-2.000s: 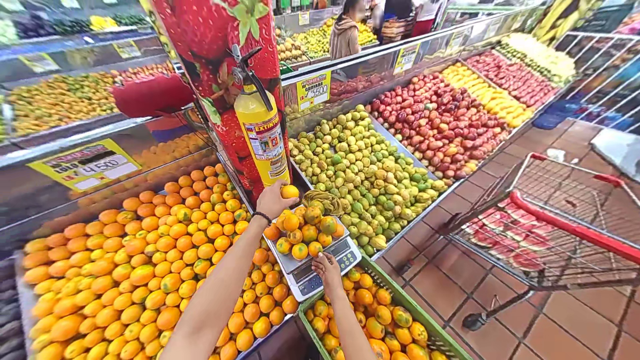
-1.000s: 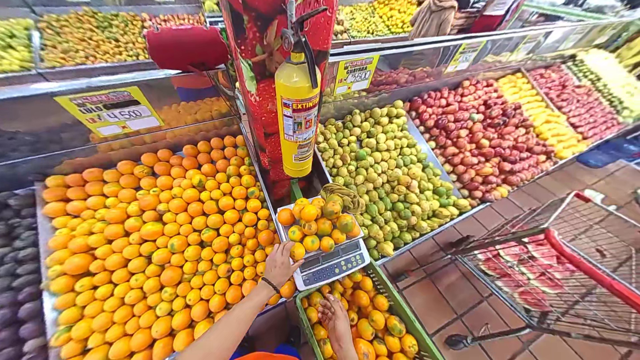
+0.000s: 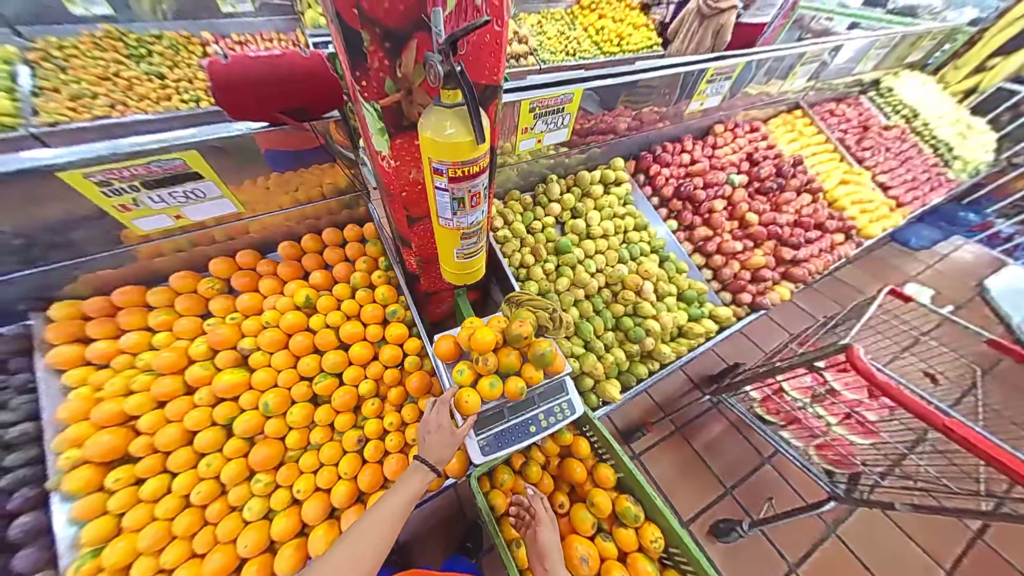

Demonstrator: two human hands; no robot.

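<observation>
Round orange fruits (image 3: 506, 352) are heaped on the pan of a white digital weighing scale (image 3: 524, 424). My left hand (image 3: 442, 432), with a dark bracelet at the wrist, is at the scale's left edge, its fingertips close to the lowest fruit of the heap; whether they touch it is unclear. Over the green plastic crate (image 3: 608, 448) of similar orange fruits (image 3: 596, 500) is my right hand (image 3: 538, 520), fingers curled and apart, nothing seen in it. A brownish-green bundle (image 3: 538, 314) lies behind the heap. Left of the scale spreads a sloping display of orange fruits (image 3: 232, 408).
A yellow fire extinguisher (image 3: 456, 184) hangs on a strawberry-printed pillar behind the scale. Guavas (image 3: 600, 272) and red fruits (image 3: 744, 208) fill displays to the right. A shopping cart (image 3: 888, 400) with cut watermelon-like pieces stands at right on the tiled floor. A person (image 3: 702, 28) is at the back.
My left hand has come down from above the heap, where it held an orange fruit, to the scale's left edge. My right hand has moved from the scale's front to over the crate.
</observation>
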